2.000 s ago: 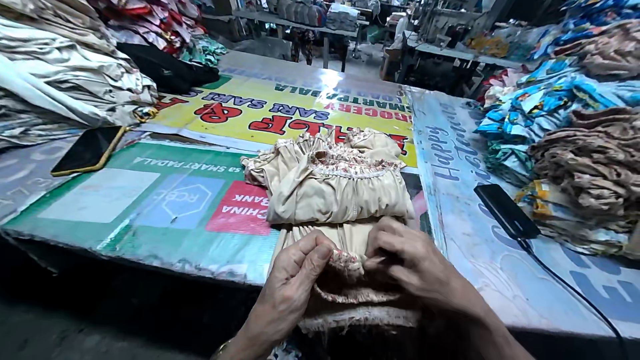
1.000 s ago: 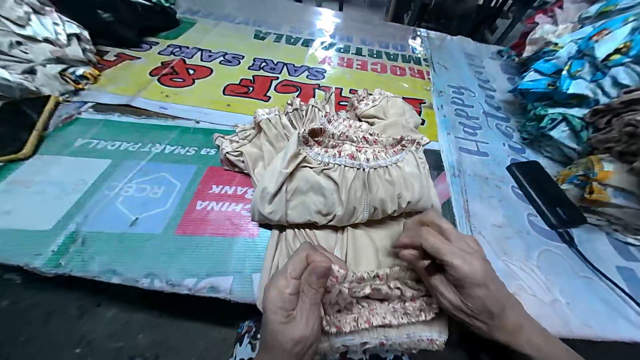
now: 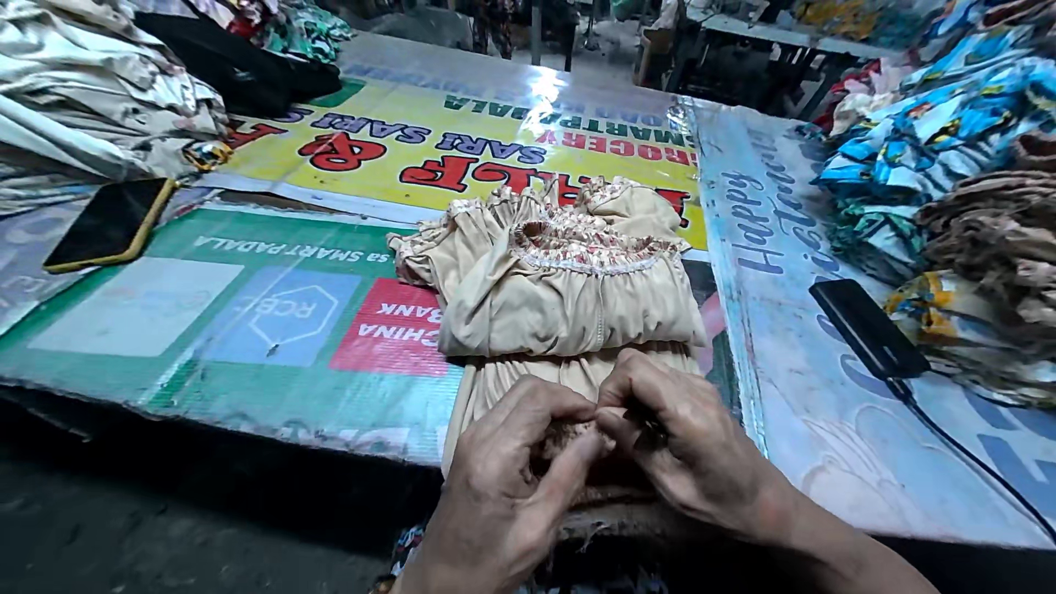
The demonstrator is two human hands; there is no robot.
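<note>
A beige garment with a gathered, floral-trimmed opening lies folded near the table's front edge, and its lower part extends toward me under my hands. My left hand pinches the bunched floral trim between thumb and fingers. Close against it on the right, my right hand has thumb and fingertips together on the same trim; a small dark thing shows inside its curled fingers, too hidden to name. The fingertips of both hands meet. Much of the garment's near end is in shadow or behind the hands.
Banners cover the table. A phone in a yellow case lies left, near pale cloth and black cloth. On the right are a black device with a cable, blue printed cloth and brown cloth.
My hands have come together at the trim, where a second ago they were apart with the floral edge spread between them. The upper folded part of the garment stays in place.
</note>
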